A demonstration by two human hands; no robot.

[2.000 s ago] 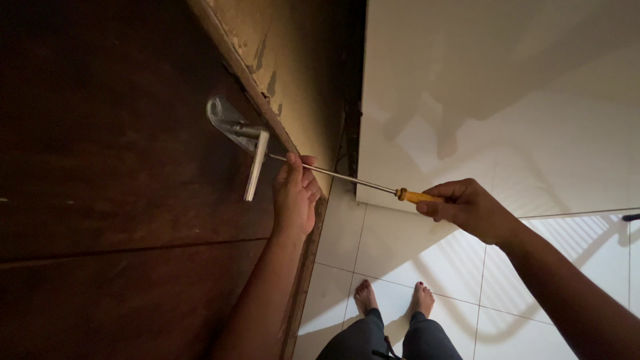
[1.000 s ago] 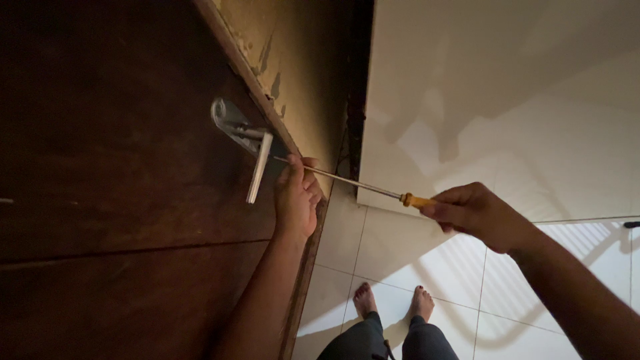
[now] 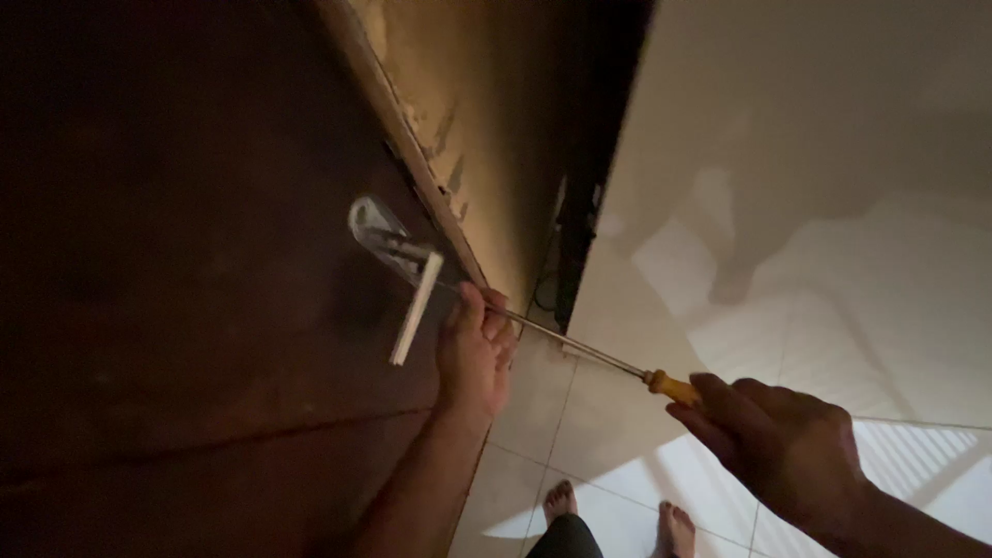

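Note:
A long screwdriver [image 3: 577, 343] with a yellow handle runs from my right hand toward the door handle plate. My right hand [image 3: 783, 442] is closed around its yellow handle. My left hand [image 3: 477, 349] pinches the shaft near the tip between thumb and fingers, beside the door's edge. A metal lever door handle [image 3: 417, 310] on an oblong plate [image 3: 380, 232] is mounted on the dark wooden door [image 3: 194, 271], just left of my left hand. The screwdriver's tip lies behind or beside the lever; its exact contact point cannot be told.
The door's pale, worn edge [image 3: 411, 147] runs diagonally beside the handle. A light wall or panel [image 3: 775, 194] stands on the right, with a dark gap along it. Below are white floor tiles [image 3: 612, 465] and my bare feet [image 3: 674, 531].

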